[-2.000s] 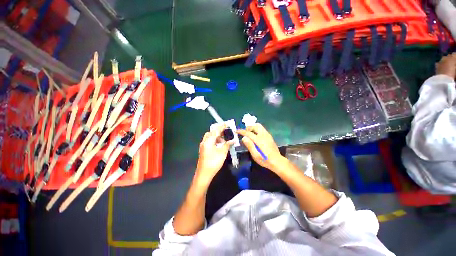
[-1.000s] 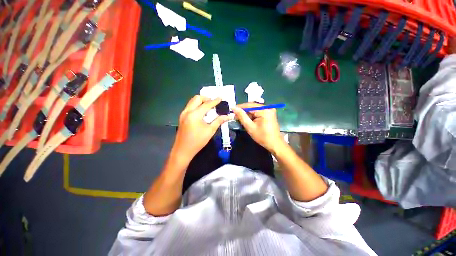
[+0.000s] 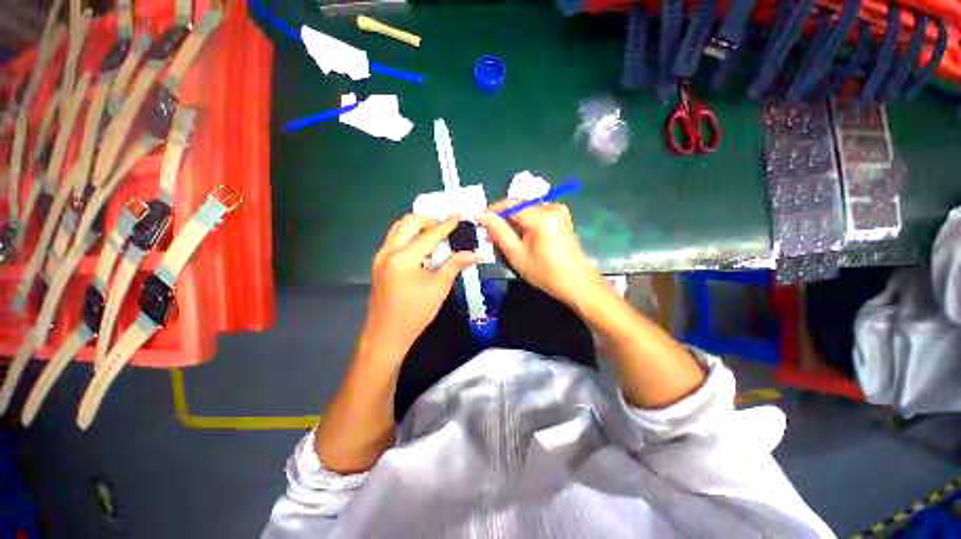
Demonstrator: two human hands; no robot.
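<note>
A wristwatch point(image 3: 463, 237) with a dark case lies at the bench's front edge over a white wipe point(image 3: 448, 202). Its pale strap point(image 3: 447, 156) extends away over the bench and down past the edge towards my lap. My left hand point(image 3: 409, 276) grips the watch case from the left with thumb and finger. My right hand point(image 3: 543, 244) holds a blue stick tool point(image 3: 544, 198) like a pencil, its near end by the case's right side. The contact of the tip is hidden by my fingers. Another crumpled white wipe point(image 3: 528, 185) sits just behind my right hand.
Orange-red trays point(image 3: 242, 190) with pale-strap watches stand left. Blue sticks with wipes point(image 3: 377, 116), a yellowish stick point(image 3: 388, 31) and a blue cap point(image 3: 489, 73) lie behind. Clear plastic point(image 3: 603, 128), red scissors point(image 3: 692, 128), blister trays point(image 3: 806, 184) and a neighbour's sleeve point(image 3: 915, 337) are right.
Since the first frame, the view has moved closer to the bench. The blue stick has swung from pointing towards my body to pointing right and away. Both hands stay at the watch.
</note>
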